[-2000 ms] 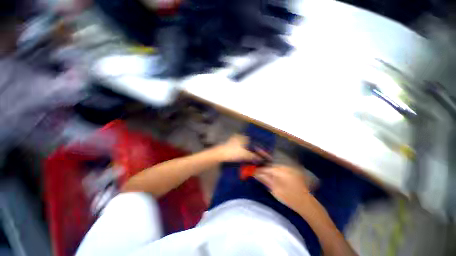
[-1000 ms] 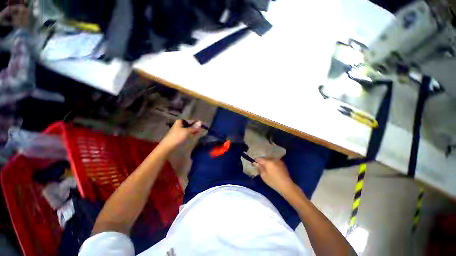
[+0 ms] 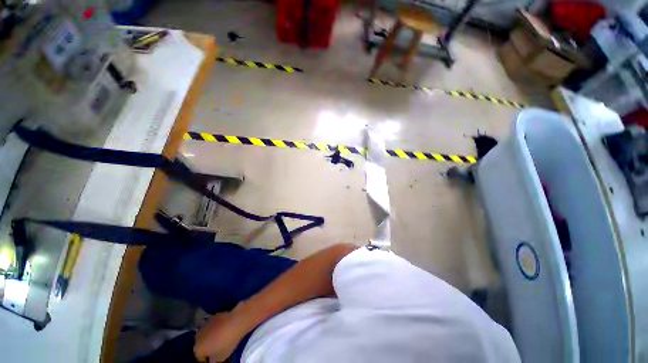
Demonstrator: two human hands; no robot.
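Observation:
My right hand [image 3: 215,339] is low at the left of the lap, near the picture's bottom edge. Its fingers are blurred and partly hidden, and I cannot tell whether it holds anything. My left hand is out of the picture. The dark strip and orange-red piece do not show. Nearest on the table are yellow-handled snips [image 3: 69,259]. A long black strip [image 3: 99,154] crosses the table and hangs over its edge in a loop. A second black strip [image 3: 96,230] lies nearer me.
The cream sewing machine [image 3: 78,67] stands on the white table [image 3: 89,312] at left. A light blue-grey tub [image 3: 522,213] is at right. A white strip [image 3: 376,188] shows over the floor. Behind are yellow-black floor tape [image 3: 249,141], a red crate [image 3: 305,21], a wooden stool [image 3: 416,20] and cardboard boxes [image 3: 540,53].
The view has swung right, bringing in the floor and tub. The orange-red piece, red basket and left hand have left the picture. The dark strip between the hands no longer shows.

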